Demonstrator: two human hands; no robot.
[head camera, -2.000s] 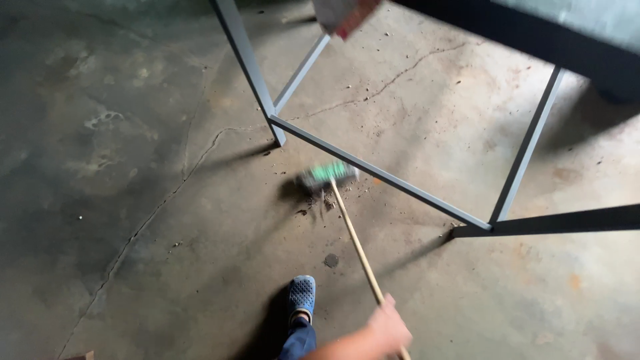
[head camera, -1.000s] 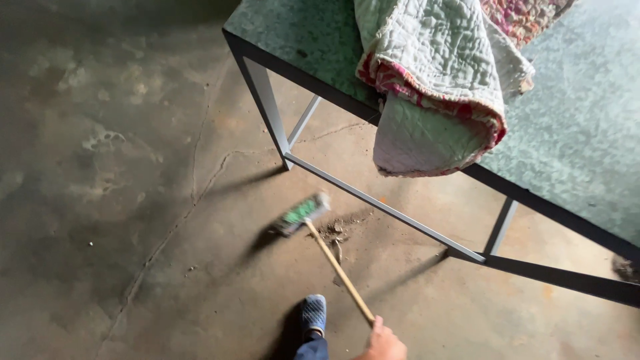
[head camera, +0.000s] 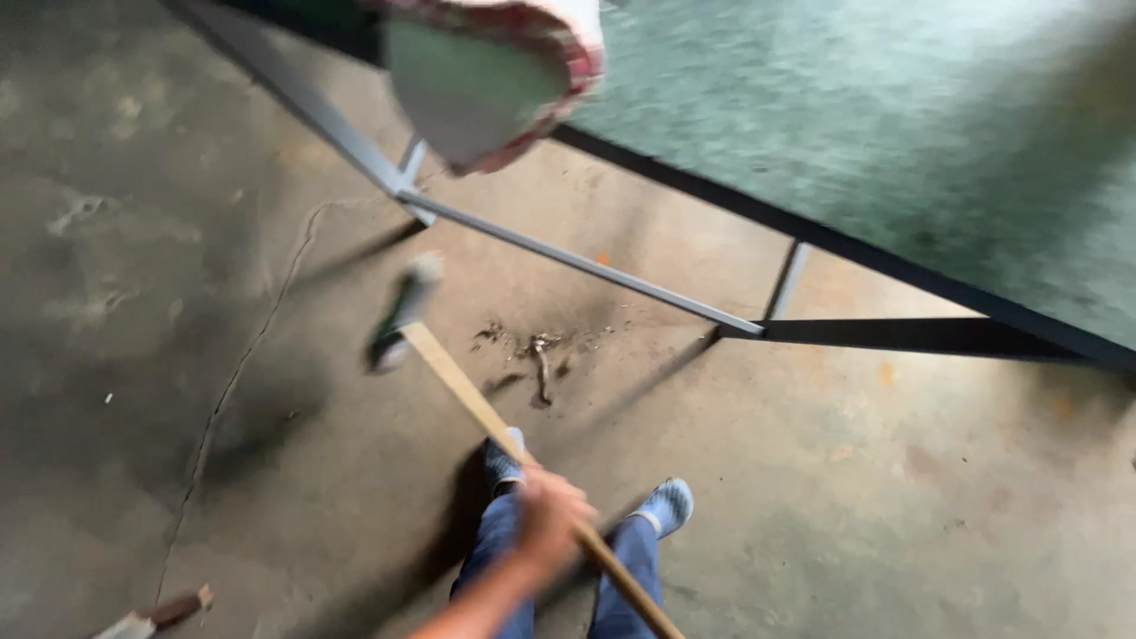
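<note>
My left hand (head camera: 552, 516) is closed around the wooden handle of a push broom (head camera: 461, 390), above my legs. The handle runs from the upper left down past the bottom edge. Its blurred green and grey broom head (head camera: 404, 311) is left of a small pile of debris (head camera: 541, 355) on the concrete floor. The head looks tilted; whether it touches the floor cannot be told. A longer pale piece lies among the debris. My right hand is out of view.
A green-topped table (head camera: 781, 151) with a dark edge and grey metal legs and crossbar (head camera: 577, 259) stands ahead. A quilted cloth (head camera: 497, 84) overhangs it. A brown broken piece (head camera: 177, 609) lies at lower left. My shoes (head camera: 666, 508) are below the debris.
The broom head has moved left, away from the debris, which shows more plainly. My left hand stays on the handle. Both my feet show now, where one showed before. The view has shifted.
</note>
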